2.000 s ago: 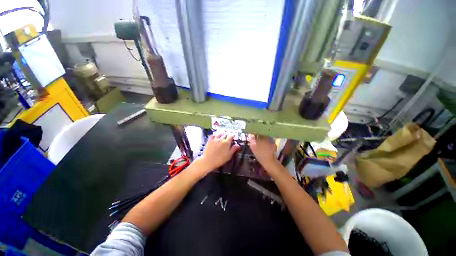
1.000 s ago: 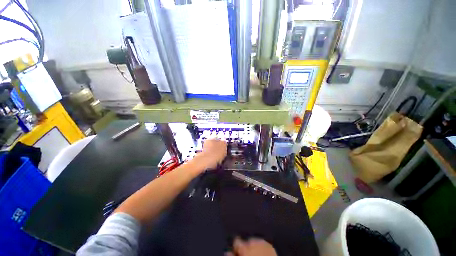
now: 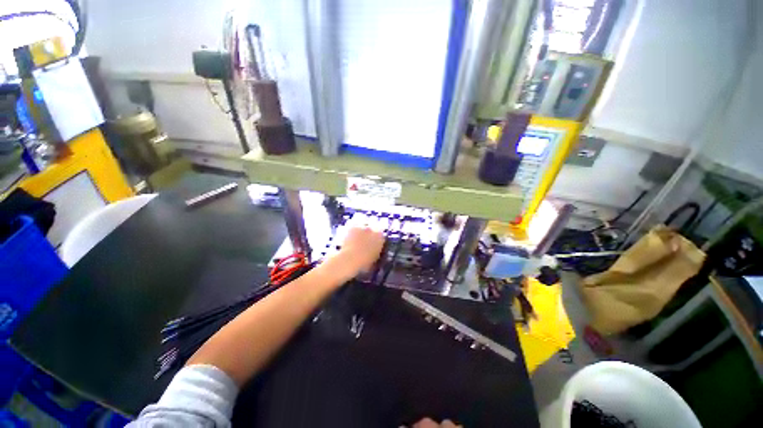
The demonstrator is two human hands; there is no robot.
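My left hand point(image 3: 361, 248) is at the front of the silver mould point(image 3: 410, 227), under the green platen. Its fingers are bent and blurred; what they hold is hidden. Black cables point(image 3: 386, 269) run from the mould just right of it. My right hand point(image 3: 433, 423) is cut off by the bottom edge, with only a small part showing. A metal loading bar point(image 3: 458, 326) with small pegs lies slanted on the dark table. A few cable ends point(image 3: 357, 324) lie left of it. A bundle of black cables point(image 3: 205, 321) lies partly behind my left forearm.
Red scissor handles point(image 3: 289, 267) lie left of the mould. The green platen point(image 3: 326, 181) spans above it. Another metal bar point(image 3: 212, 195) lies at the table's far left. A white bucket point(image 3: 577, 380) holds black scrap at the lower right. Dark tools point(image 3: 525, 303) are on a yellow sheet point(image 3: 548, 322).
Both hands were at the mould. My right hand has drawn back to the bottom edge and now shows less than a second ago. My left hand stays at the mould. The view has shifted.
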